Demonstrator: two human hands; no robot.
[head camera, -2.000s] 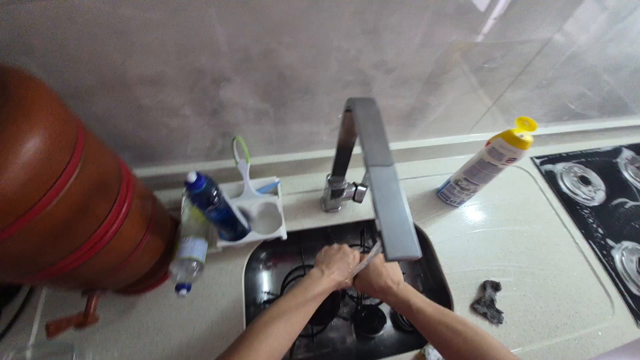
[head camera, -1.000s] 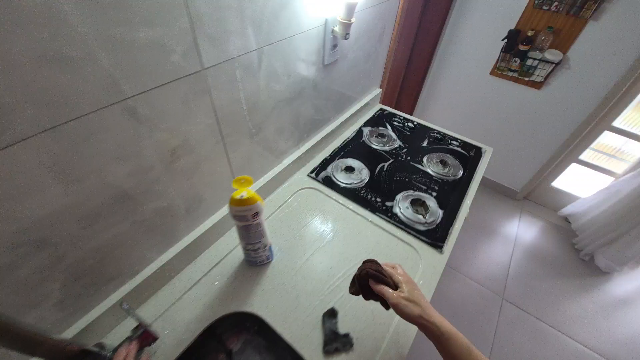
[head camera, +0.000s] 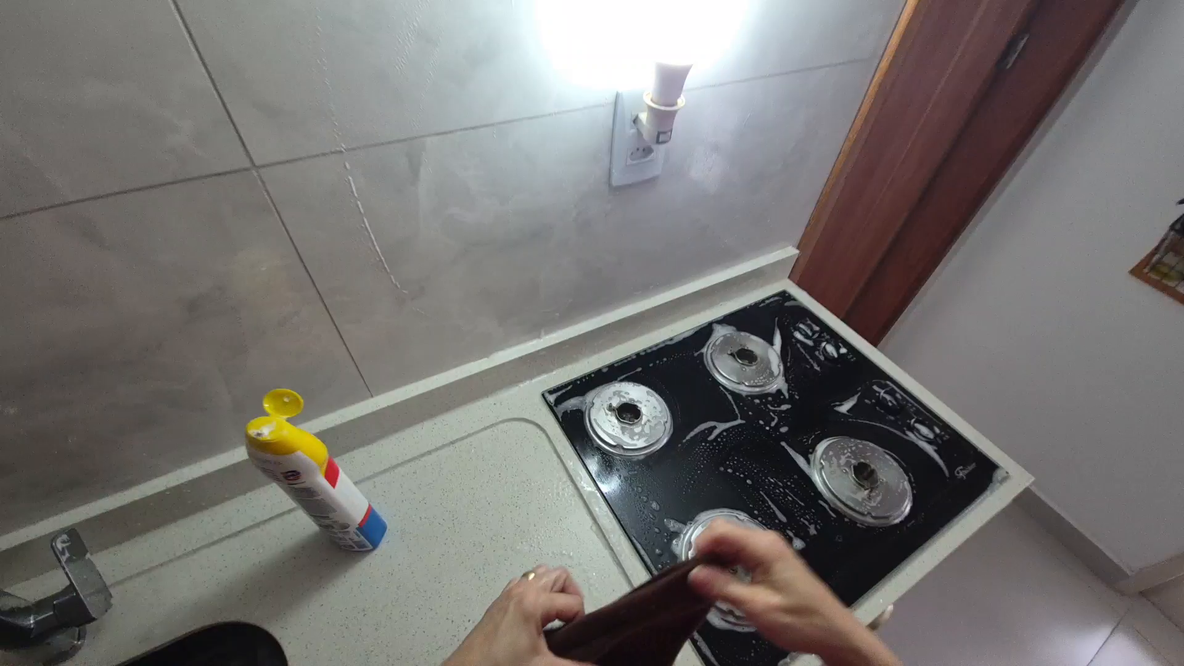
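Note:
My left hand (head camera: 523, 615) and my right hand (head camera: 777, 587) hold a dark brown cloth (head camera: 643, 615) stretched between them, low in the view. The right hand is above the near burner of the black glass cooktop (head camera: 684, 490). Soapy streaks and suds lie on the cooktop and on its round metal burner bases (head camera: 629, 419). To the left, a white bottle (head camera: 319, 495) with a yellow flip cap standing open is on the speckled stone counter (head camera: 462, 518).
The grey faucet (head camera: 55, 601) and the dark sink (head camera: 217, 647) are at the lower left. A lit bulb in a socket adapter (head camera: 659, 116) is plugged into the wall outlet (head camera: 635, 157). A wooden door frame (head camera: 943, 157) rises behind the cooktop.
Two seconds ago both hands were in the sink. One second ago the right hand held the bunched brown cloth; now both hands hold it spread. The view has swung right to the cooktop.

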